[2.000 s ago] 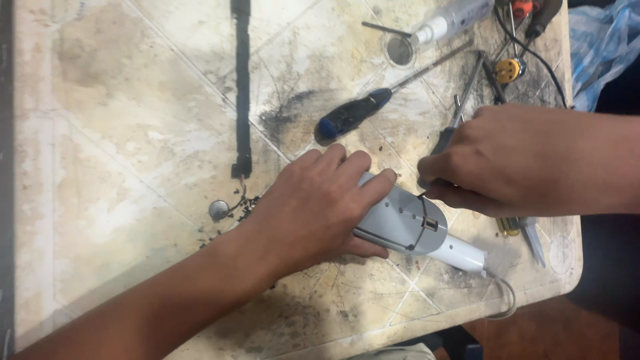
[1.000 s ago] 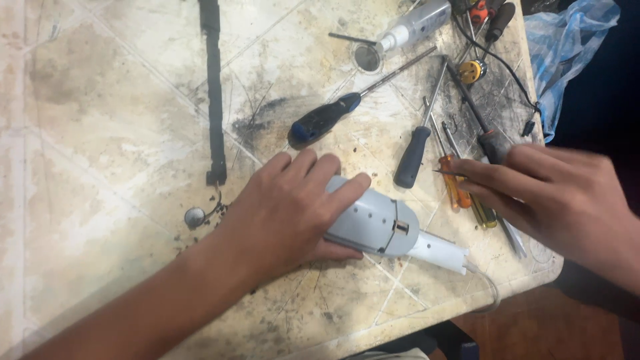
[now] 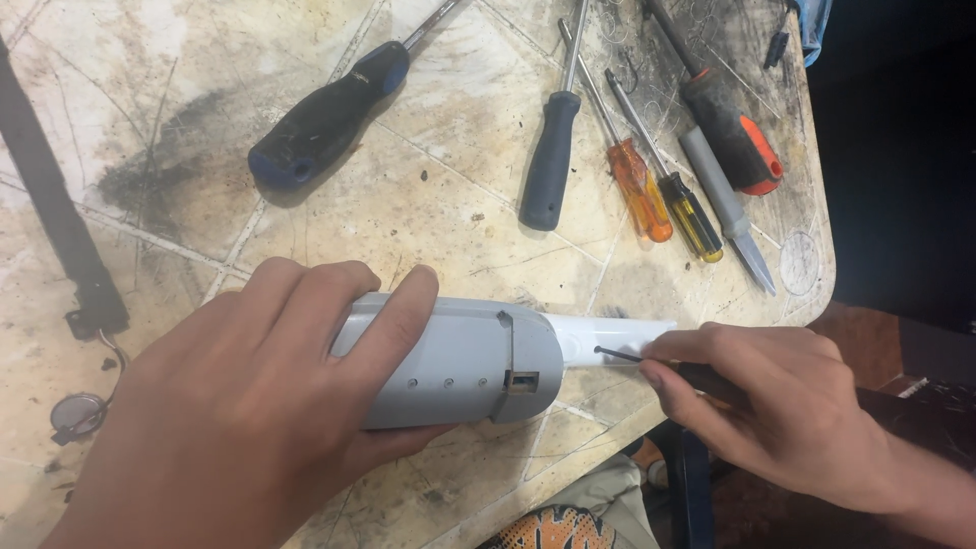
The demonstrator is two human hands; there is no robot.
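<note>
A grey plastic housing (image 3: 457,358) with small holes and a rectangular slot lies on the table, its narrower white end (image 3: 618,335) pointing right. My left hand (image 3: 305,374) grips the grey part from above, fingers and thumb wrapped around it. In my right hand (image 3: 747,389) is a thin dark-shafted screwdriver (image 3: 621,354), its tip at a small hole in the white end. Most of the screwdriver's handle is hidden by my fingers.
Beyond the housing lie a black and blue screwdriver (image 3: 328,114), a dark-handled one (image 3: 550,160), an orange one (image 3: 640,191), a yellow and black one (image 3: 692,217), a black and red one (image 3: 736,130) and a grey-handled knife (image 3: 720,187). A black strip (image 3: 57,183) and a round metal disc (image 3: 76,413) are left.
My right hand has moved from beside the tools to the white end, with the screwdriver tip now at its hole. My left hand still grips the housing. The view is closer.
</note>
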